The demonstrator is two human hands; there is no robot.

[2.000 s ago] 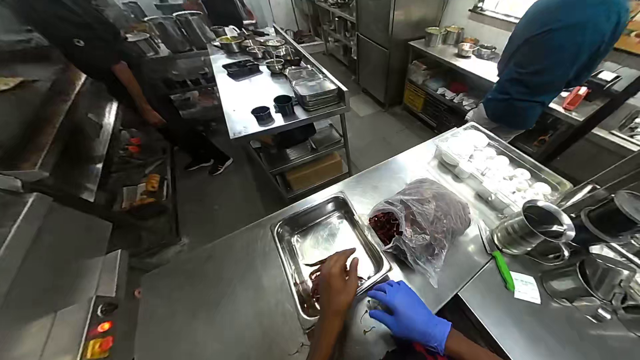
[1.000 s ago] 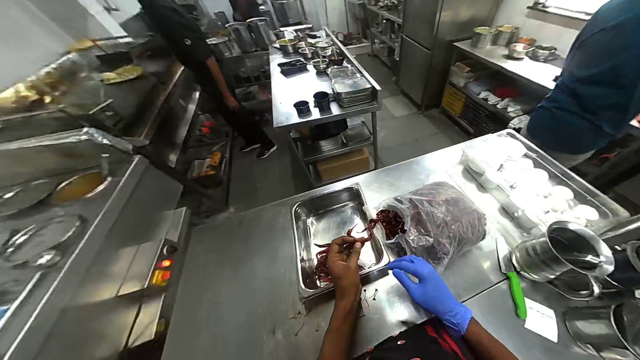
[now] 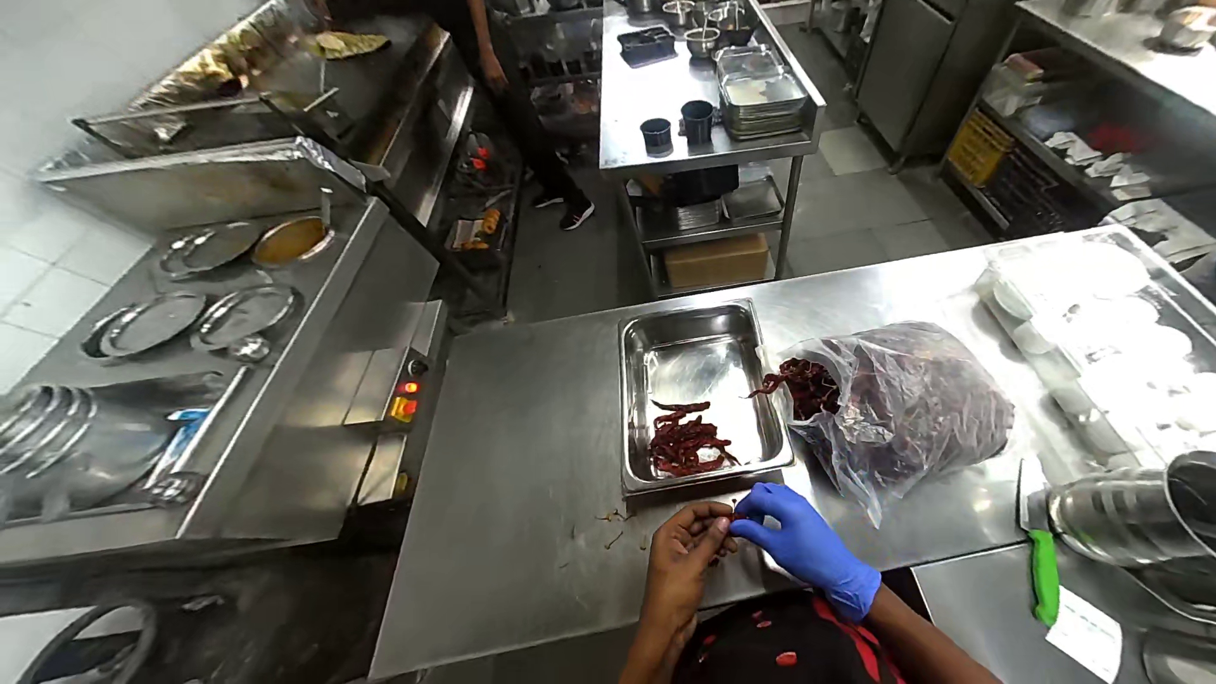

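My bare left hand and my right hand in a blue glove meet just below the near rim of a rectangular steel pan. Between their fingertips is a small dark red piece, mostly hidden, which looks like a dried chilli. Dried red chillies lie in the near part of the pan. To its right, a clear plastic bag full of dried chillies lies on its side, its mouth facing the pan. Loose chilli stems lie on the steel counter left of my hands.
A knife with a green handle lies at the right beside steel pots and a paper slip. Farther back at the right is a tray of white items. A cooking station stands at the left; a person in dark clothes stands beyond.
My left hand has moved from over the pan to its near edge, and my fingers have come together with the gloved ones. The view has turned left.
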